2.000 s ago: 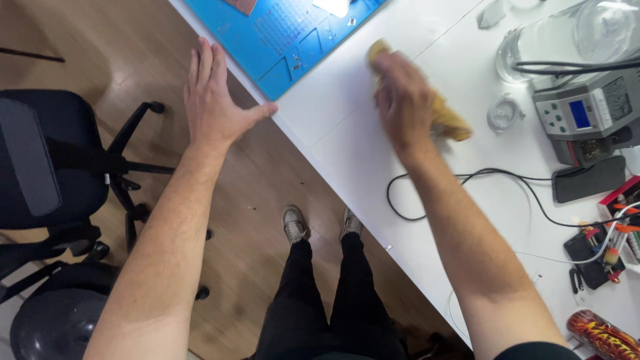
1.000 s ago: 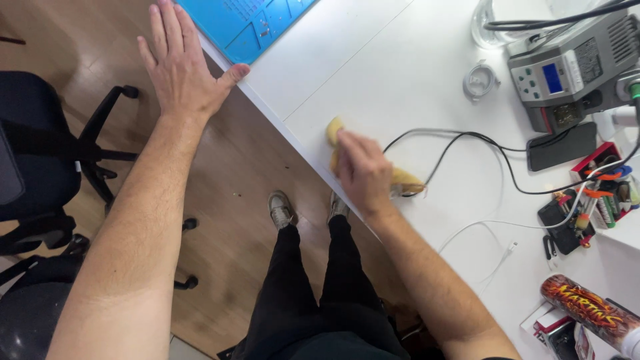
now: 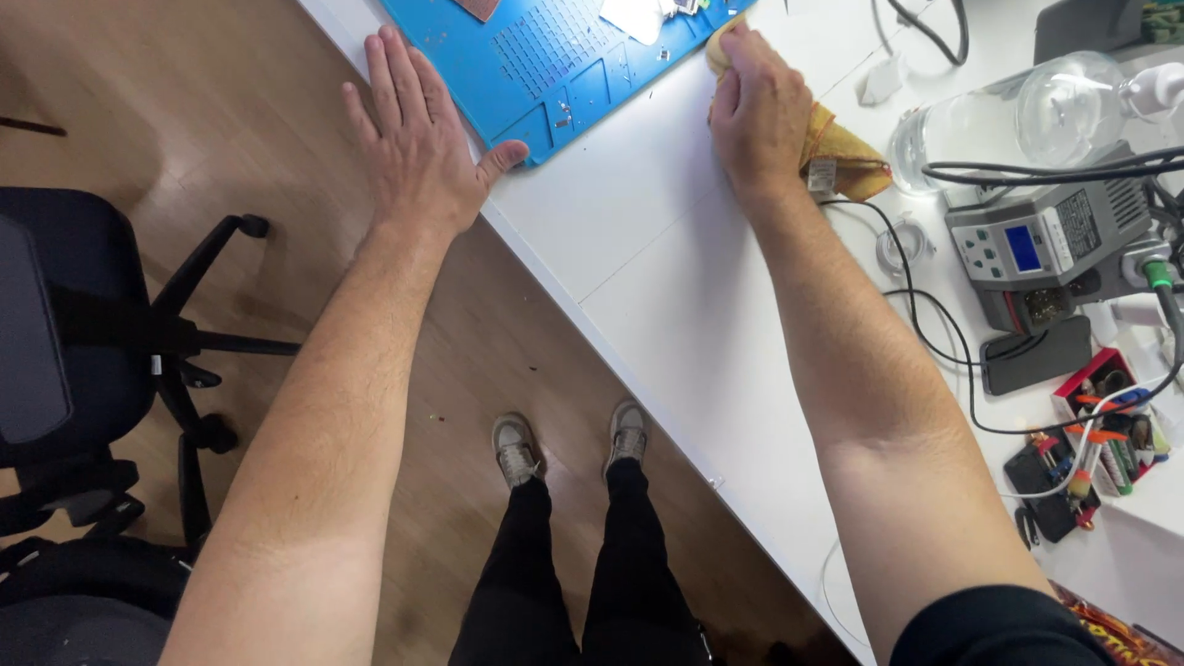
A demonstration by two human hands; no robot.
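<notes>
My right hand (image 3: 763,116) grips a yellow cloth (image 3: 842,153) against the white tabletop (image 3: 647,231), beside the right edge of a blue silicone work mat (image 3: 555,69). Part of the cloth is bunched at my fingertips, and a corner with a small tag sticks out past the hand. My left hand (image 3: 421,143) lies with fingers spread at the table's edge, its thumb at the mat's near corner. Nothing is held in it. Small bits and a white piece lie on the mat.
On the right stand a soldering station (image 3: 1036,231), a clear pump bottle (image 3: 999,120), a coiled white cable (image 3: 902,245), a smartphone (image 3: 1036,354) and a red box of tools (image 3: 1110,407). A black cable (image 3: 967,370) crosses the tabletop. An office chair (image 3: 74,314) stands at left.
My right hand has moved with the cloth from near the table's front edge up to beside the mat. My left hand remains at the table edge by the mat. The view has shifted.
</notes>
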